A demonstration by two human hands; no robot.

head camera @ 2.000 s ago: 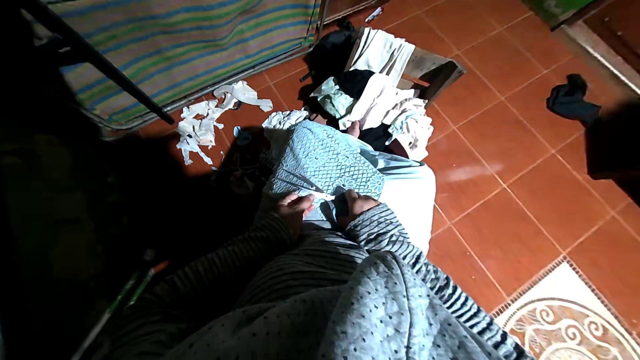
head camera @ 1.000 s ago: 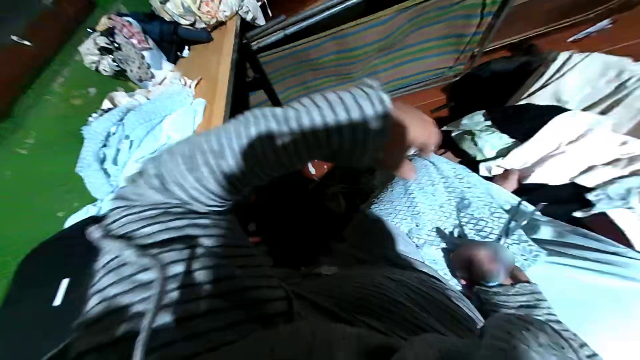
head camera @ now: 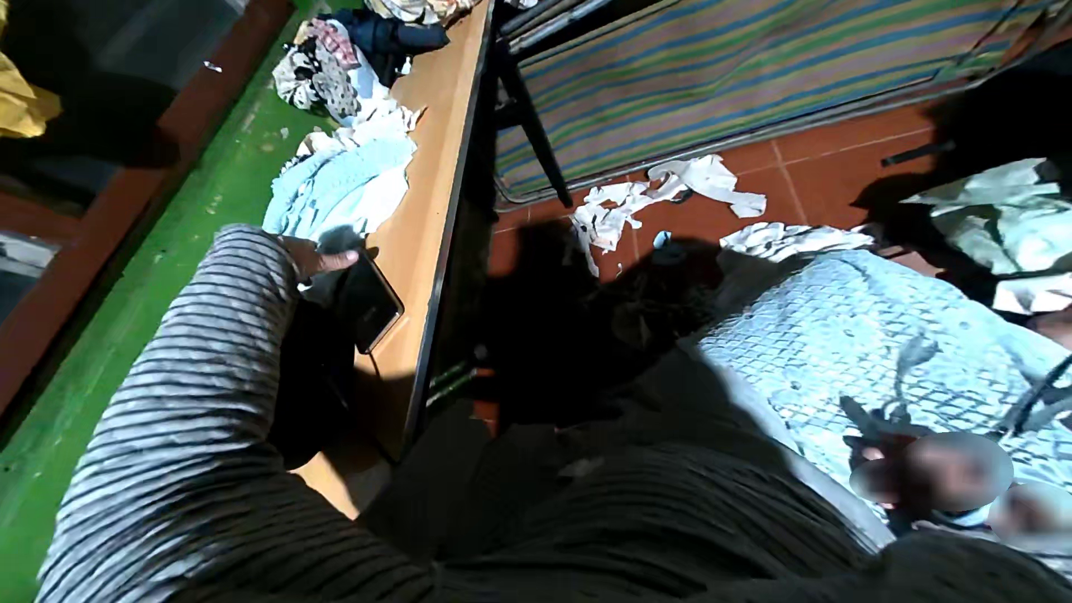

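My left hand (head camera: 314, 258) reaches over the wooden shelf, at the near end of a pale blue fabric pile (head camera: 343, 184). A dark smartphone (head camera: 368, 306) lies just below its thumb; the fingers are partly hidden, so a grip cannot be told. At the lower right, my right hand (head camera: 946, 473) is blurred and rests over a light blue patterned cloth (head camera: 846, 327) on my lap. What its fingers hold, if anything, cannot be told. A dark thin shape, perhaps a cord or shadow, crosses the cloth near that hand.
Patterned and dark clothes (head camera: 335, 71) lie at the shelf's far end (head camera: 448, 92). Torn white scraps (head camera: 624, 205) are on the red tiled floor (head camera: 787, 172) below a striped fabric panel (head camera: 712, 67). A black metal leg (head camera: 533, 130) stands beside the shelf. More light cloth (head camera: 1005, 218) lies at right.
The view has swung left. My left hand has left the blue cloth on the lap and is now over the shelf by the phone. My right hand has stayed at the cloth.
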